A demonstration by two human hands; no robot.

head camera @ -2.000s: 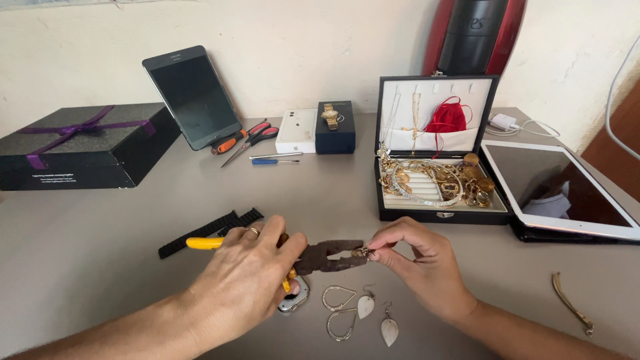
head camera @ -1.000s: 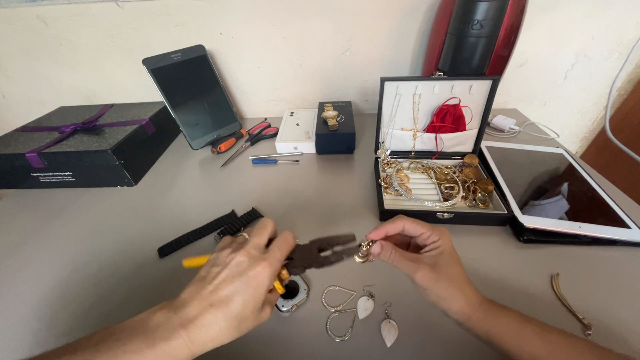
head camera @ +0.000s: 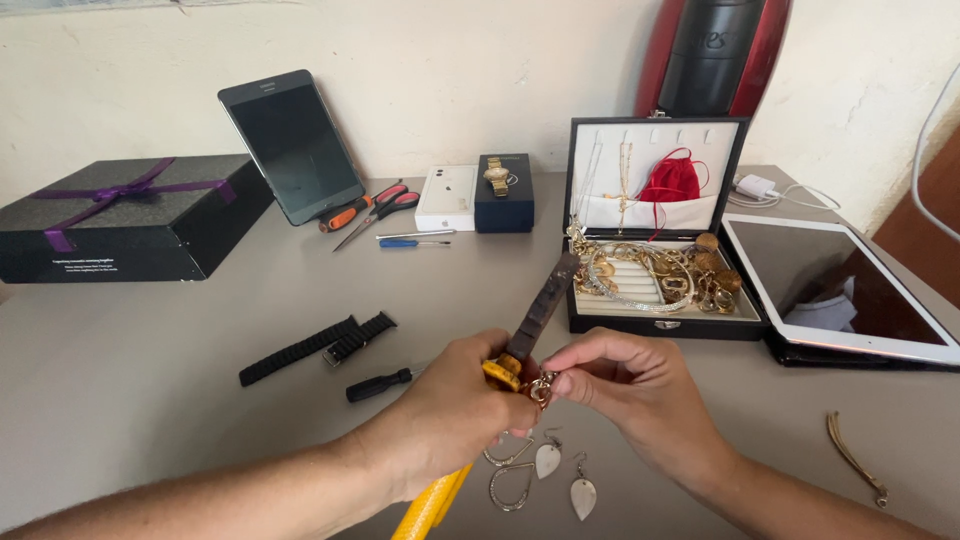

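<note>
My left hand [head camera: 465, 412] is closed around yellow-handled pliers [head camera: 541, 307], whose dark jaws point up and away to the right, toward the jewelry box. Between thumb and forefinger, my right hand [head camera: 637, 397] pinches a small metal jewelry piece [head camera: 541, 388] with rings, close against the left fingers. Just below the hands on the table lie two teardrop hoop earrings [head camera: 511, 487] and two earrings with pale leaf-shaped drops [head camera: 583, 498]. A gold-coloured strand [head camera: 855, 459] lies farther right.
The open jewelry box [head camera: 667, 328] stands beyond my right hand, beside a white-framed tablet [head camera: 862, 341]. A black watch strap [head camera: 296, 351] and a black-handled screwdriver [head camera: 379, 385] lie left. Behind are scissors [head camera: 382, 208], a blue screwdriver [head camera: 399, 243], a gold watch [head camera: 496, 177] and a ribboned box [head camera: 187, 247].
The pliers have turned: their jaws pointed right at the small piece and now point up and away from it. My left hand has moved right, close to my right fingers.
</note>
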